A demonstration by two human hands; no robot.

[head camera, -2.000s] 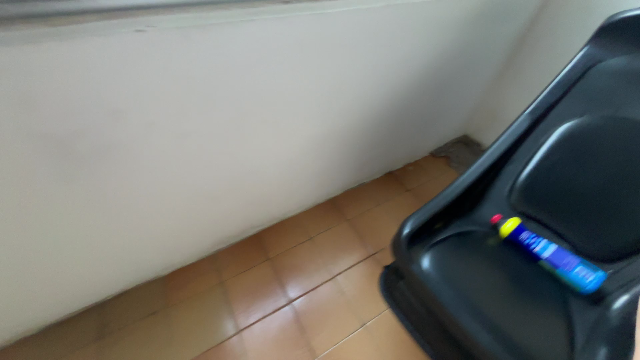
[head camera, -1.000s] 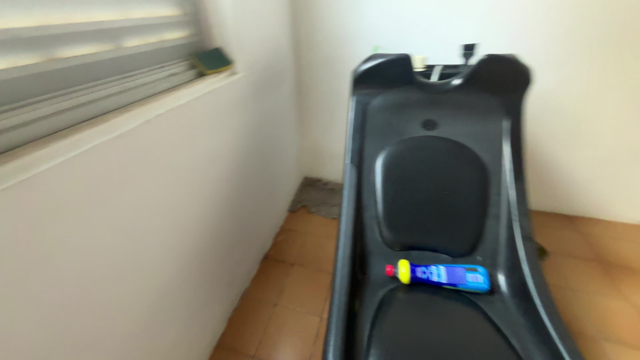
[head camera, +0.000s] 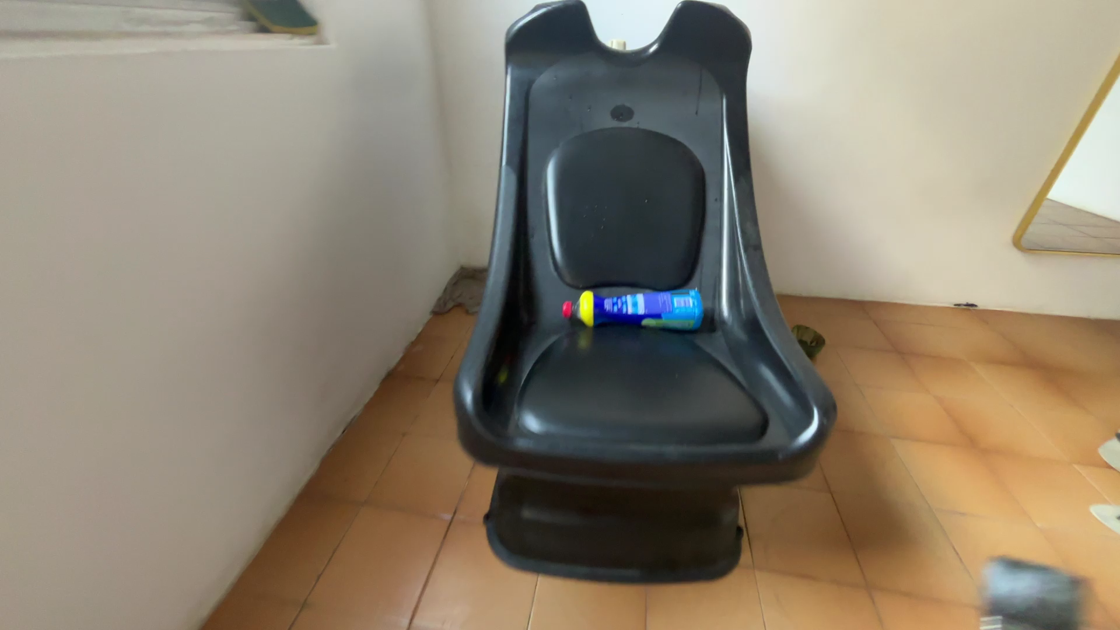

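Neither my left hand nor my right hand shows in the head view. In front of me stands a black reclining shampoo chair (head camera: 647, 394) with a padded back and seat and a notched top edge. A blue plastic bottle (head camera: 647, 309) with a yellow neck and a red cap lies on its side across the chair, where the seat meets the backrest, its cap pointing left.
A white wall (head camera: 219, 262) runs along the left, with a green sponge (head camera: 284, 16) on the sill above. A grey cloth (head camera: 461, 291) lies in the floor corner. A gold-framed mirror (head camera: 1022, 232) is at right. A blurred dark object (head camera: 1031, 595) is at lower right.
The view has swung right from the left wall, so the chair now stands near the middle. The bottle still lies on the chair.
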